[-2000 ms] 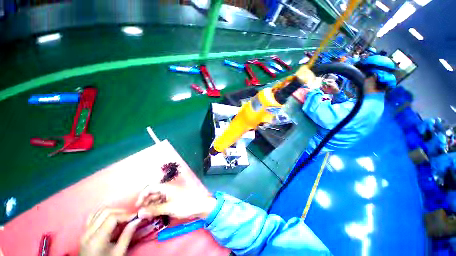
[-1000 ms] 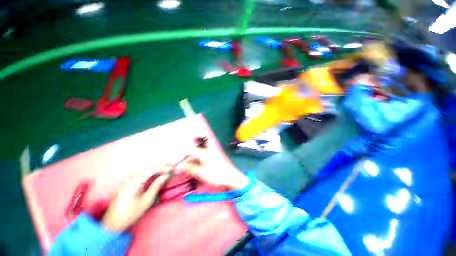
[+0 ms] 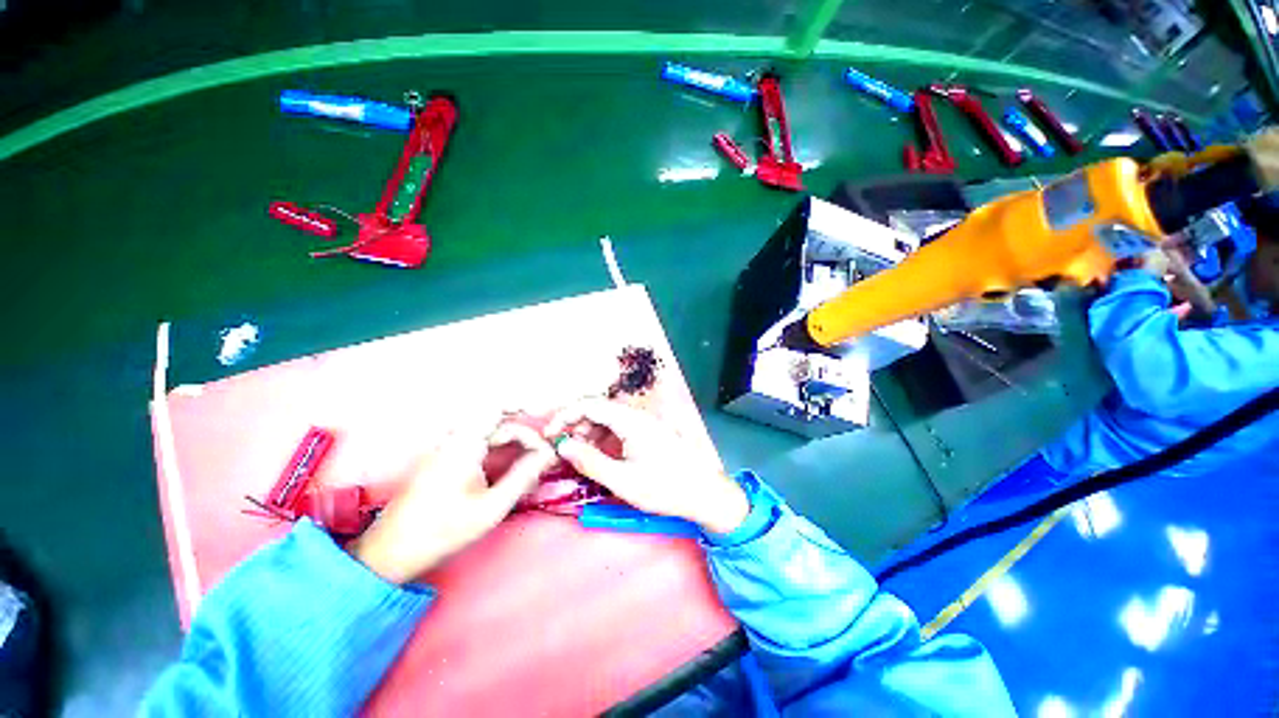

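A red housing (image 3: 564,491) lies on the pink-red work mat (image 3: 589,624), largely covered by my hands. My left hand (image 3: 446,508) and my right hand (image 3: 638,456) meet over it, fingertips pinched close together on it, with a tiny green spot between them. The small part at the fingertips is too hidden to name. A blue cylinder (image 3: 638,520) lies under my right wrist. A small red part (image 3: 300,470) with thin wires lies left of my left hand. A dark pile of screws (image 3: 635,370) is at the mat's far right corner.
The orange-yellow power screwdriver (image 3: 968,260) hangs at right, its tip over the screw feeder (image 3: 797,386). More red housings (image 3: 410,183) with blue cylinders lie along the green bench (image 3: 84,281). A whitish scrap (image 3: 239,341) lies beyond the mat. Another person's blue sleeve (image 3: 1143,351) is at far right.
The view has swung so the mat shows more fully and the screwdriver sits further right. My hands stay at the red housing, with the fingertips of both now close together.
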